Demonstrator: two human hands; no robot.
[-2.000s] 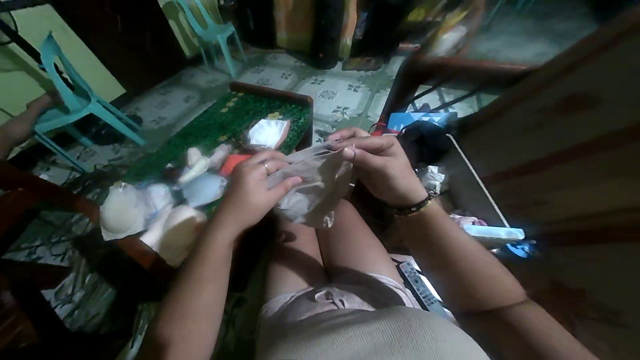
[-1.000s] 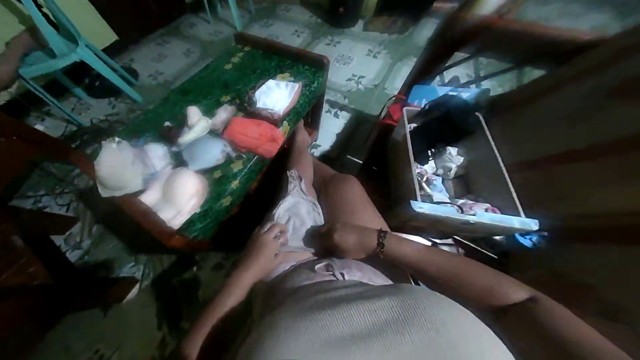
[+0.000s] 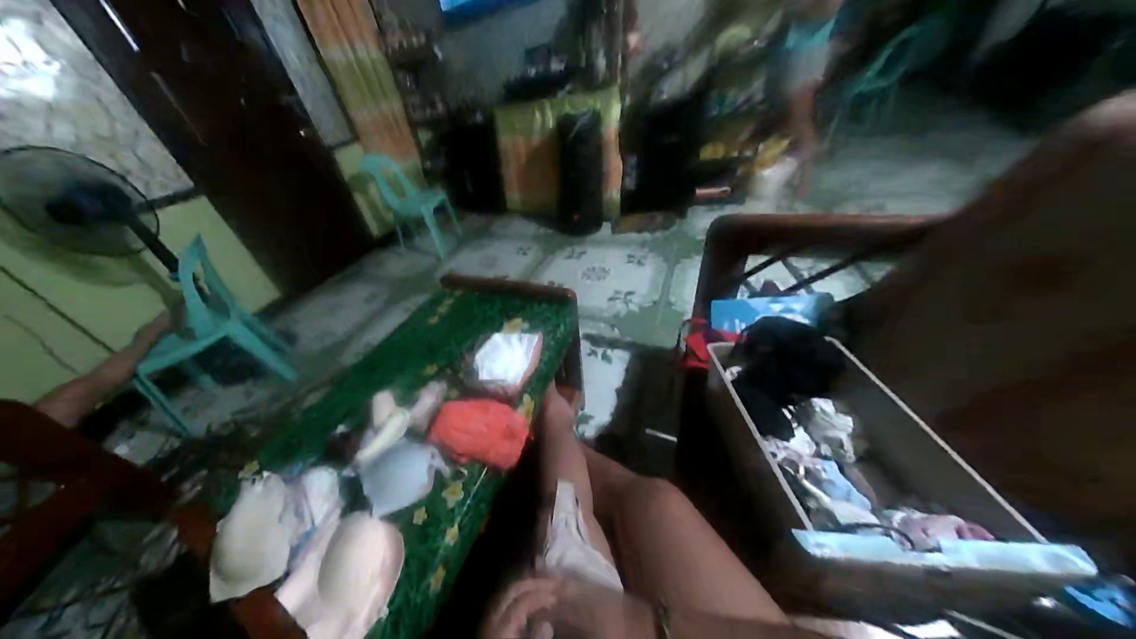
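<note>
A crumpled white cloth lies over my thigh at the bottom centre. My right hand, with a bracelet at the wrist, is against the cloth's lower end; blur hides its grip. Beside it at the bottom edge are blurred fingers that seem to be my left hand, partly cut off. On the green patterned table cover lie beige bra cups, a light blue folded cloth, an orange-red cloth bundle and a white folded item.
To the right stands an open bin holding black cloth and small crumpled garments. A blue box is behind it. Teal plastic chairs and a fan stand left. Another person's arm shows at left; a person stands farther back.
Both hands were raised with a thin pale cloth between them, then came down to my lap, where white cloth now lies. The view has tilted up toward the room.
</note>
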